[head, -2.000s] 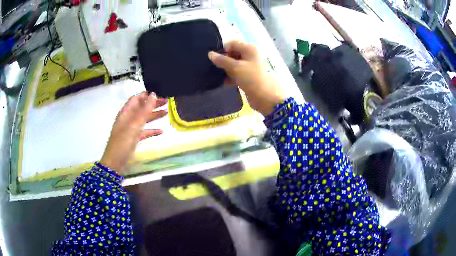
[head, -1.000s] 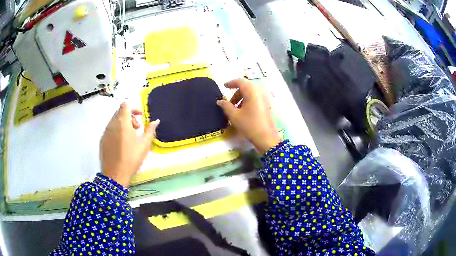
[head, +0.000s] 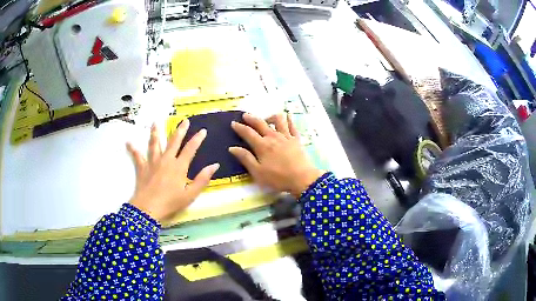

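A black rounded-square fabric panel [head: 216,147] lies flat inside the yellow template frame [head: 232,180] on the white template base [head: 70,188]. My left hand [head: 167,173] lies with spread fingers on the panel's left edge. My right hand [head: 273,151] lies with spread fingers on its right edge. Both hands press flat and grip nothing. Parts of the panel and frame are hidden under my fingers. The yellow template flap [head: 197,69] lies folded open behind the frame.
The white sewing head [head: 106,59] stands at the back left. At right are a black fabric pile [head: 391,117], a green piece [head: 345,82], a tape roll [head: 427,156] and a clear plastic bag [head: 488,159]. A yellow tape strip [head: 200,271] and black strip [head: 241,277] lie at the front.
The upper black panel was held up in my right hand, then laid onto the frame. Both hands have since moved inward from its edges and flattened on it.
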